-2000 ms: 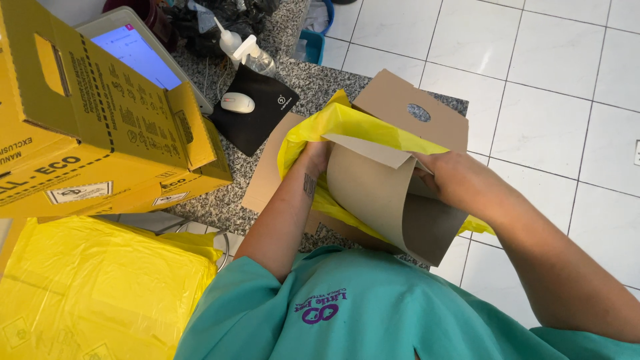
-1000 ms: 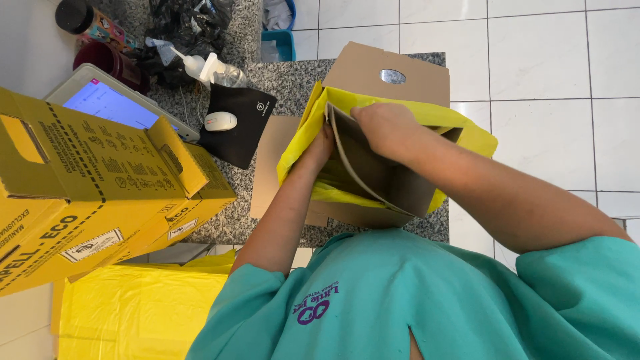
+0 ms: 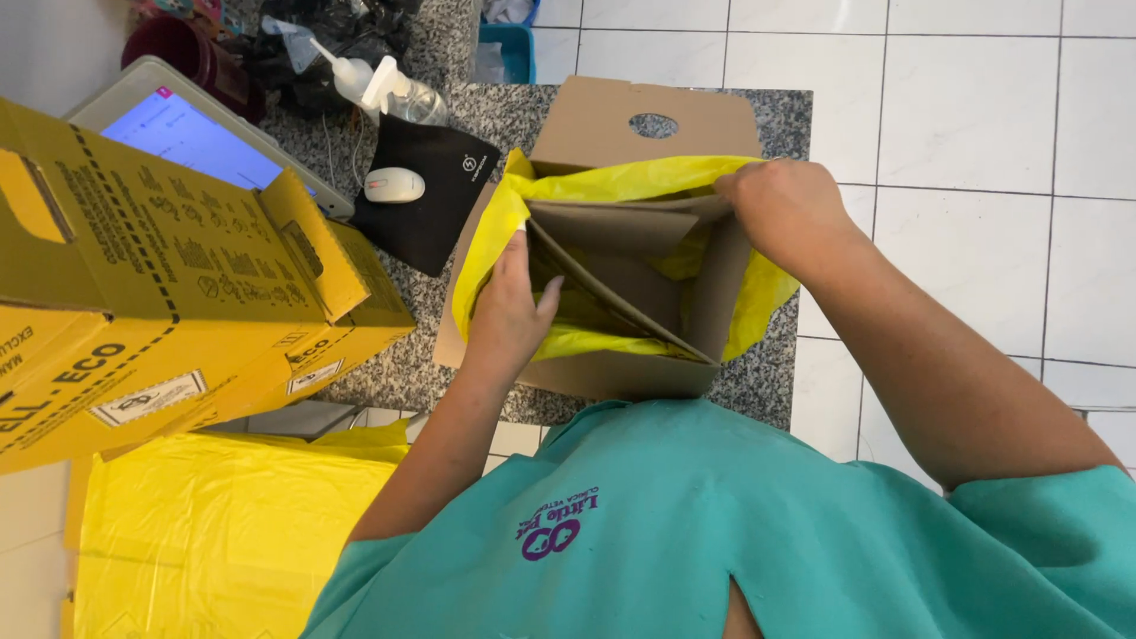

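An open cardboard box [image 3: 621, 380] stands on the granite counter, its flaps spread and a yellow plastic bag [image 3: 612, 182] lining its mouth. Inside the bag a bent cardboard sheet [image 3: 612, 297] runs diagonally, with more cardboard along the far and right walls. My left hand [image 3: 515, 311] is at the left side of the opening, fingers against the bag and the sheet's edge, thumb apart; whether it grips is unclear. At the far right corner my right hand [image 3: 785, 209] is closed on the rim of the cardboard and bag.
Yellow printed cardboard boxes [image 3: 177, 257] stand at the left, above a yellow plastic sheet or bag [image 3: 222, 532]. Behind are a tablet-like screen [image 3: 204, 133], a white mouse [image 3: 394, 185] on a black pad [image 3: 435, 226], plastic bottles [image 3: 413, 98] and a granite counter edge [image 3: 803, 115].
The cardboard sheet, sticking up out of the bag two seconds ago, now sits lower inside the box. My right hand has moved from the sheet to the far right corner of the opening.
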